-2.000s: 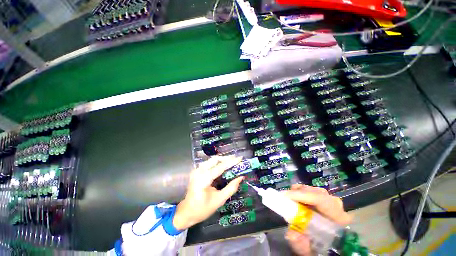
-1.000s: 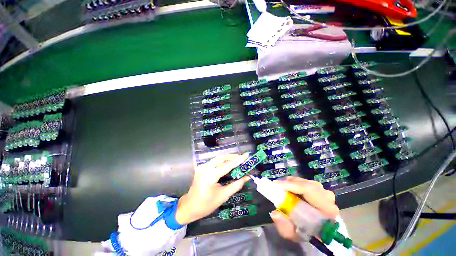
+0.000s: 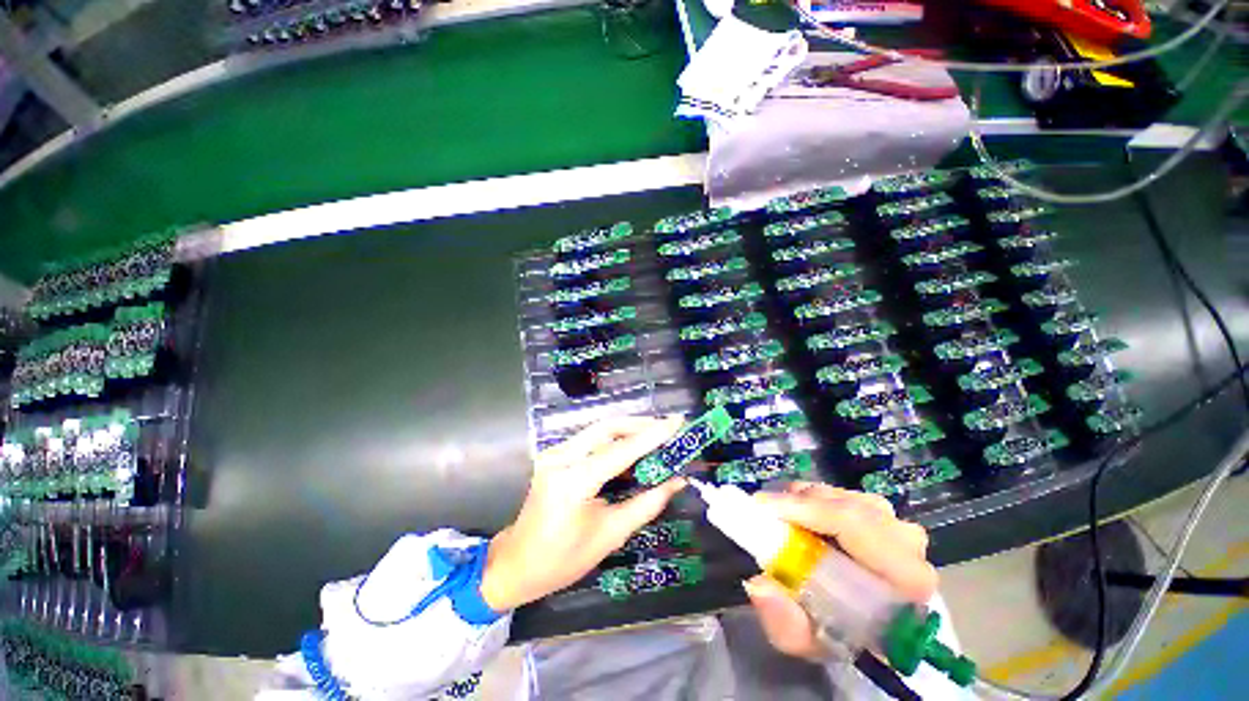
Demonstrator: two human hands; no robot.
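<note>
My left hand [image 3: 573, 518] holds a narrow green circuit board [image 3: 682, 449] tilted between thumb and fingers, over the left column of a clear blister tray [image 3: 537, 397]. My right hand [image 3: 856, 559] grips a dispensing syringe [image 3: 747, 526] with a white front, a yellow-orange band and a green cap at its rear. The needle tip is at the board's lower edge; whether it touches cannot be told. The tray holds rows of similar boards, with a gap above my left hand. Part of the left column is hidden by my left hand.
Another board tray [image 3: 192, 397] is at the left. Beyond the bench runs a green conveyor [image 3: 452, 130] with a white rail. Red-handled pliers [image 3: 897, 80] and a white cloth [image 3: 740, 66] lie on a grey-pink sheet [image 3: 849, 144]. A hose and black cable [image 3: 1096, 534] hang at the right.
Since two seconds ago, the held board has tilted more steeply, and the syringe has shifted slightly up and left with its tip closer to the board. Over the last second both hands barely moved.
</note>
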